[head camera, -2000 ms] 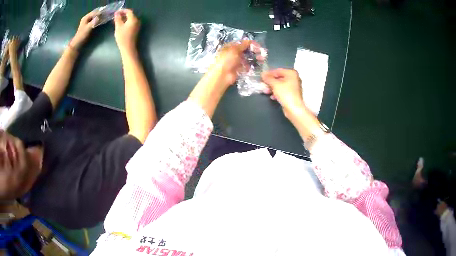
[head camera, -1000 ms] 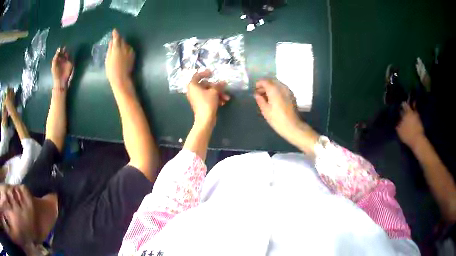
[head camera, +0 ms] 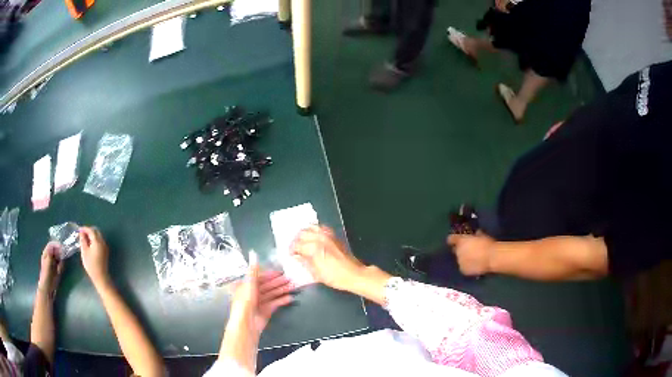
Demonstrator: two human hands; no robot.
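Observation:
A white stack of bags or slips [head camera: 284, 224] lies near the mat's right edge. My right hand [head camera: 318, 258] rests with its fingertips on the stack; whether it pinches a piece is not clear. My left hand [head camera: 256, 294] is just left of the stack, fingers spread, slightly blurred, with nothing seen in it. Filled clear bags with dark cables [head camera: 195, 254] lie in a flat overlapping pile left of my left hand. A tangled heap of black cables with white ends [head camera: 228, 154] lies beyond.
A neighbour's hands [head camera: 70, 247] hold a small clear bag at left. Beyond them lie two pale stacks [head camera: 68, 162] and flat clear bags [head camera: 109, 167]. A pale post [head camera: 301, 59] stands at the bench's far edge. A person in dark clothing at right holds dark cables [head camera: 464, 221].
The view has swung right and up. The clear bag that was between my hands is gone from them. My right hand has moved onto the white stack; my left hand has left the filled bags.

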